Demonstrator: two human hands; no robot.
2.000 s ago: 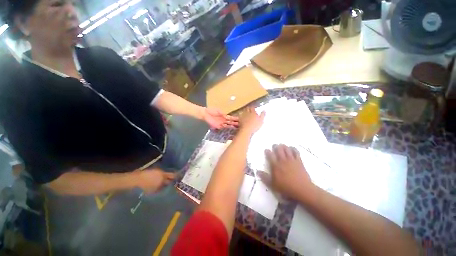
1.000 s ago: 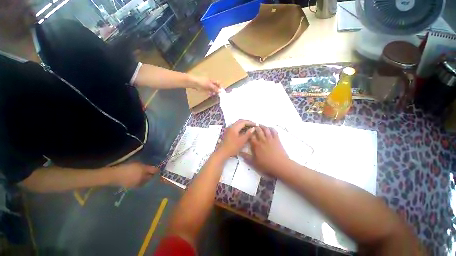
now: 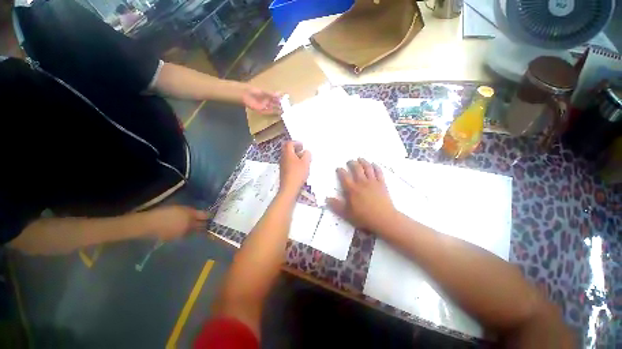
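Note:
A heap of white paper slips (image 3: 348, 126) lies on the leopard-print cover, too bright to read. My left hand (image 3: 295, 167) is bare and closed on the left edge of the slips. My right hand (image 3: 366, 195) lies on the lower part of the heap, palm down with fingers apart. A large white paper sheet (image 3: 453, 225) lies flat under my right forearm. Written white slips (image 3: 256, 198) lie at the desk's left edge. The standing person's hand (image 3: 262, 99) touches the heap's upper left corner.
A kraft folder (image 3: 286, 85) and brown bag or case (image 3: 372, 34) lie beyond the papers. A drink bottle (image 3: 469, 124), lidded brown jug (image 3: 543, 95), dark flask (image 3: 597, 123) and desk fan (image 3: 560, 17) stand at right. A blue bin (image 3: 307, 15) is at the far end. The person stands at left.
My left hand has parted from my right and moved up and left to the slips' edge. The person's hand has shifted slightly left, and the heap's upper corner with it.

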